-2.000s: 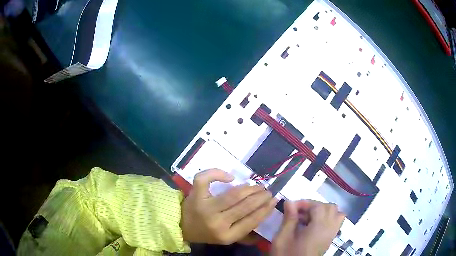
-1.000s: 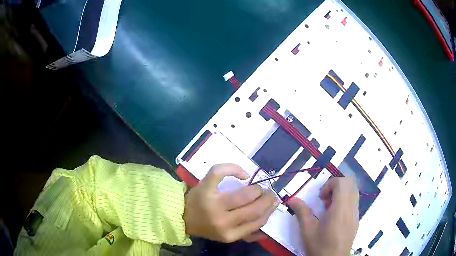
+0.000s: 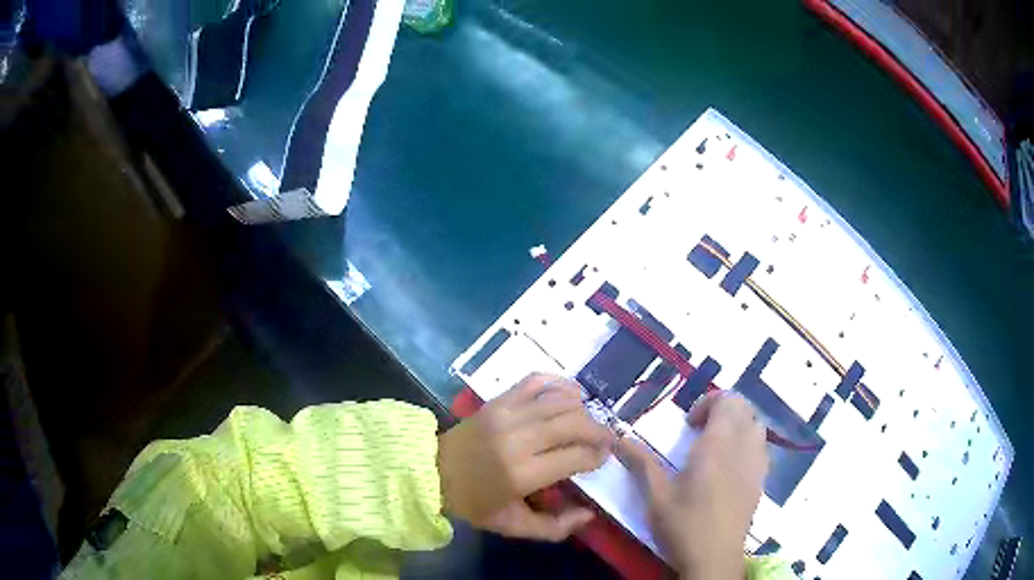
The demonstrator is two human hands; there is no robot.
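Note:
The white back plate (image 3: 726,306) lies on a red foam pad (image 3: 618,551). My left hand (image 3: 527,453) rests over the plate's near edge, fingers beside a small spot with thin wires. My right hand (image 3: 709,476) is just right of it, thumb towards the same spot, fingers bent over the plate. Thin red wires (image 3: 661,389) run between them. A dark red ribbon cable (image 3: 646,329) is held by black tape (image 3: 696,383). A multicolour wire harness (image 3: 794,322) is taped further back. The fingertips are blurred, so I cannot tell if they grip a wire.
Black strips with white edges (image 3: 337,125) lie at the bench's upper left. A white connector (image 3: 539,253) sticks out past the plate's left edge. Another red-edged unit (image 3: 924,96) is at upper right. A green object (image 3: 427,11) is at the top.
The view has shifted, showing the plate smaller and more of the bench. My right hand has moved in closer to my left. The red wires, pulled out between the hands earlier, now lie nearer the ribbon cable.

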